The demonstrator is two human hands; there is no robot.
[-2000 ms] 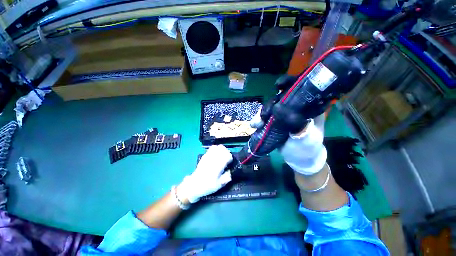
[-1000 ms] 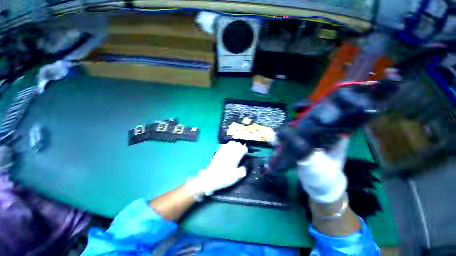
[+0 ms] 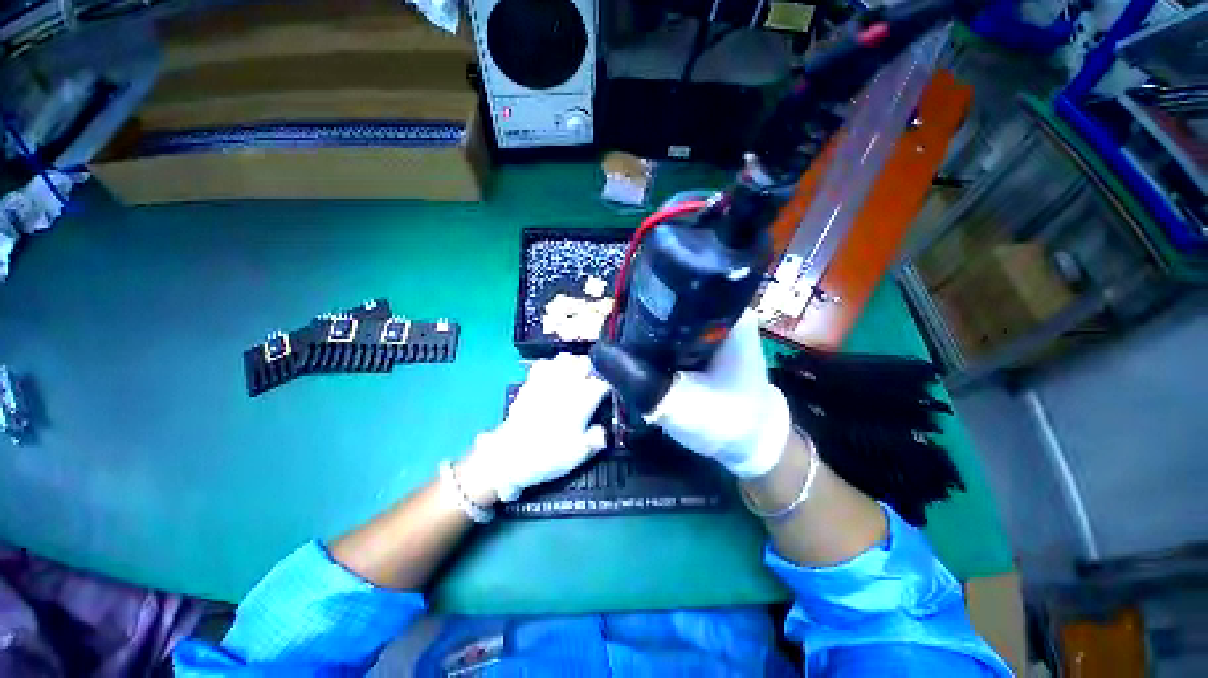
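The electric screwdriver (image 3: 682,285) stands nearly upright over the black assembly fixture (image 3: 623,503), its tip low at the fixture. My right hand (image 3: 735,411), in a white glove, is closed around its lower body. My left hand (image 3: 541,427), also gloved, rests on the left part of the fixture with its fingers beside the screwdriver tip; what lies under the fingers is hidden. The parts tray (image 3: 525,298) with silver screws and cream pads is just behind, partly covered by the screwdriver. Several finned black heat sinks (image 3: 351,347) with pale squares lie at left.
A loose pile of black finned parts (image 3: 868,431) lies at right. A red-orange board (image 3: 881,199) with a clear strip is at right rear. A white fan box (image 3: 537,73) and a long cardboard box (image 3: 292,179) stand at the back. A small packet (image 3: 627,178) lies behind the tray.
The screwdriver has swung from a slant toward upright, and my right hand has moved left with it over the fixture. My left hand stays at the fixture. The camera view has shifted.
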